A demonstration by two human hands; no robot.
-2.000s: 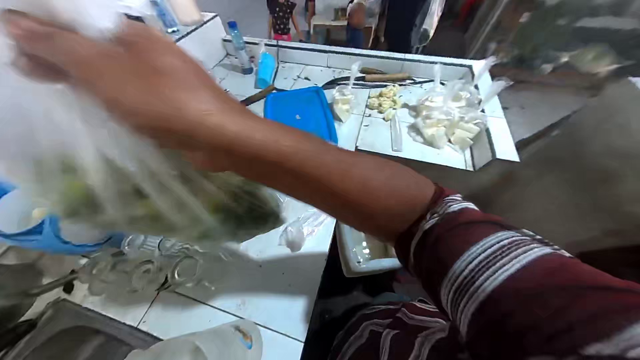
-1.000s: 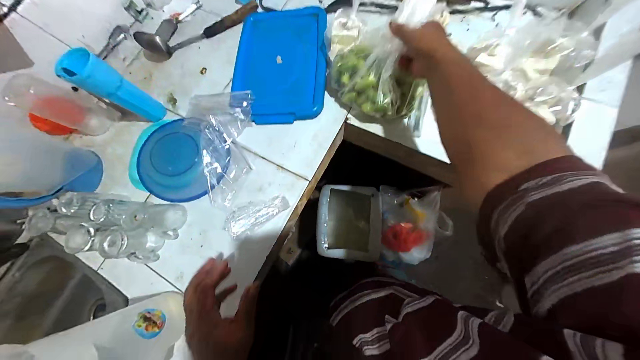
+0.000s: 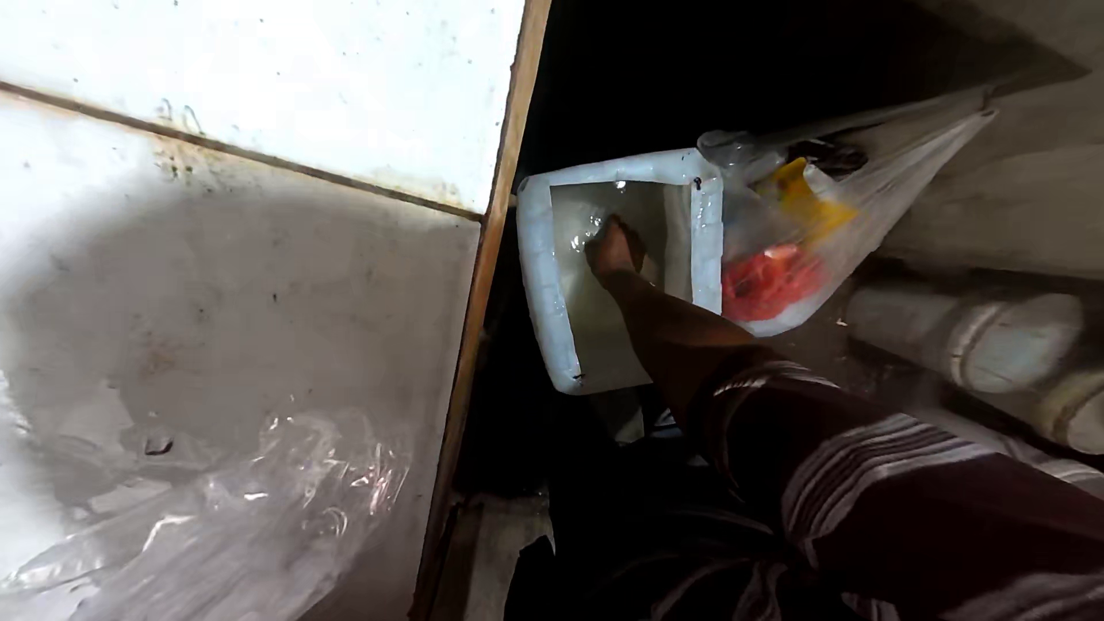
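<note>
My right hand (image 3: 616, 247) reaches down into a white square-mouthed plastic container (image 3: 539, 267) that holds cloudy water (image 3: 604, 345). The fingertips are at or under the water, so whether they grip anything cannot be made out. A clear plastic bag (image 3: 828, 259) with red and yellow things inside leans against the container's right side. On the tiled counter (image 3: 259, 285), at the lower left, lies a crumpled clear plastic bag (image 3: 293, 492). My left hand is out of view.
The counter's wooden edge (image 3: 492, 233) runs between the tiles and the container, which stands lower down. Pale cylindrical containers (image 3: 1018, 341) lie or stand at the right. The space under the counter is very dark.
My right hand has let go of the bag of green produce and moved down into the water container. My left hand, over the counter edge a second ago, has left the view. The view has dropped closer.
</note>
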